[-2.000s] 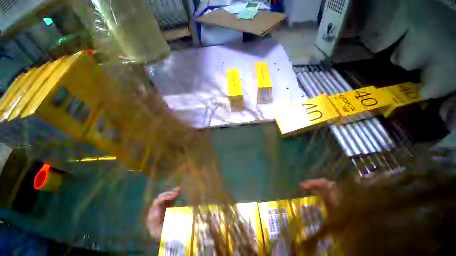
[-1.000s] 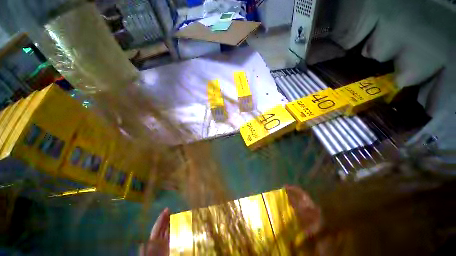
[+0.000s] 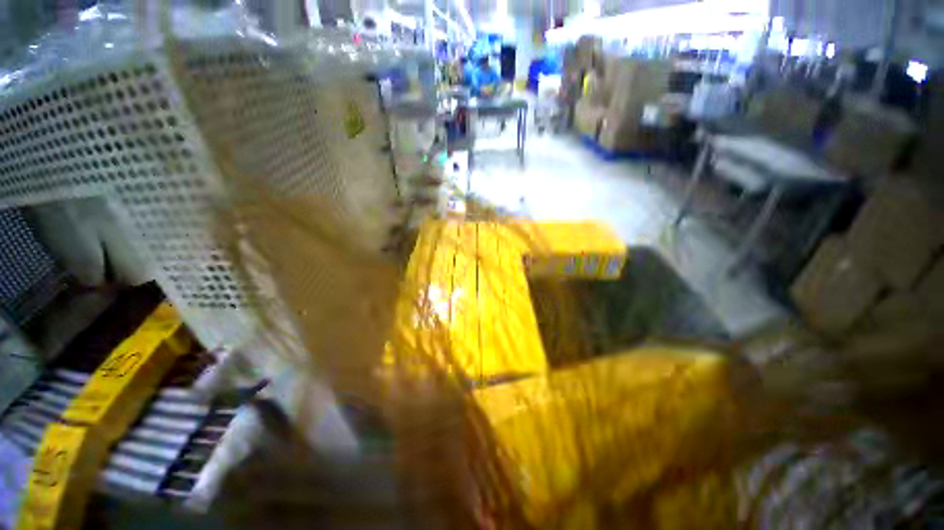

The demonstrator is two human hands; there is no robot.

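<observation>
Several yellow cartons stand side by side in the middle of the view, narrow faces up. Another yellow carton lies at their far right corner, over a dark green surface. More yellow cartons are nearer, at the lower middle, blurred. Brown hair-like strands hang across the view and cover parts of them. I cannot make out my left hand or my right hand. A greyish patterned patch, perhaps a sleeve, shows at the lower right.
A row of yellow cartons marked "40" lies on the roller conveyor at the left, by the off-white perforated tunnel. A grey table and stacked brown boxes stand at the right. A person in blue is far back.
The view has swung right: the tunnel and its carton row now sit at the left, and the white table is out of view. The hands seen around a carton group are no longer discernible.
</observation>
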